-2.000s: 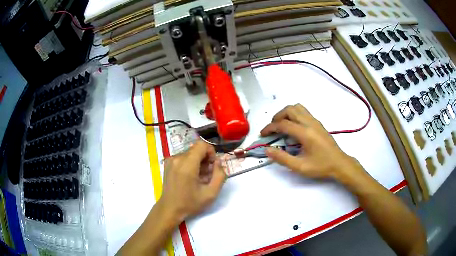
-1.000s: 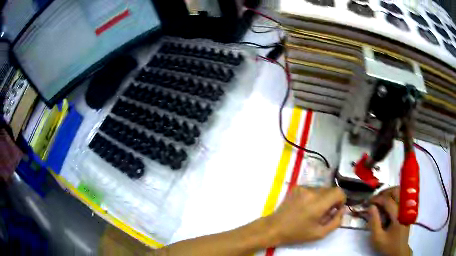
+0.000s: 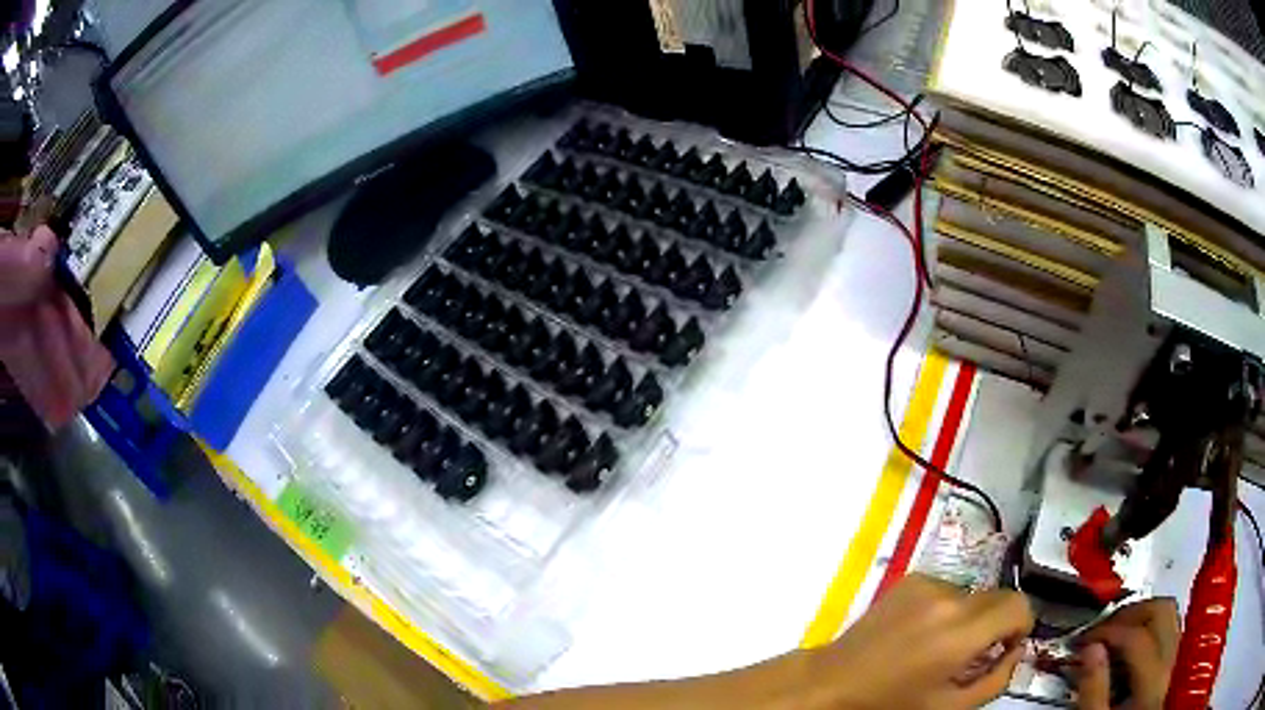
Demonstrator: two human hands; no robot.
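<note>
The toggle clamp's red grip [image 3: 1204, 624] hangs down at the lower right. Its small red pressing tip [image 3: 1096, 555] is over the black nest [image 3: 1061, 572]. My left hand [image 3: 957, 638] is just in front of the nest, thumb and fingers pinched together; what they hold is too small to tell. My right hand [image 3: 1135, 652] is close to its right, partly behind the red grip, fingers curled at a small reddish-metallic test clip [image 3: 1043, 655]. Thin wires run between the fingertips. No speaker module can be made out in the nest.
A clear blister tray [image 3: 527, 548] with rows of black molded parts is at centre-left. A monitor [image 3: 333, 97], black equipment box [image 3: 694, 70] and foam trays [image 3: 1006, 250] stand behind. A dark lead [image 3: 902, 402] crosses the bench. A person in pink [image 3: 49, 333] is at far left.
The camera view has swung left, so the clamp and both hands now appear at the lower right. The red grip hangs beside the nest instead of pointing over it. Both hands remain close together there.
</note>
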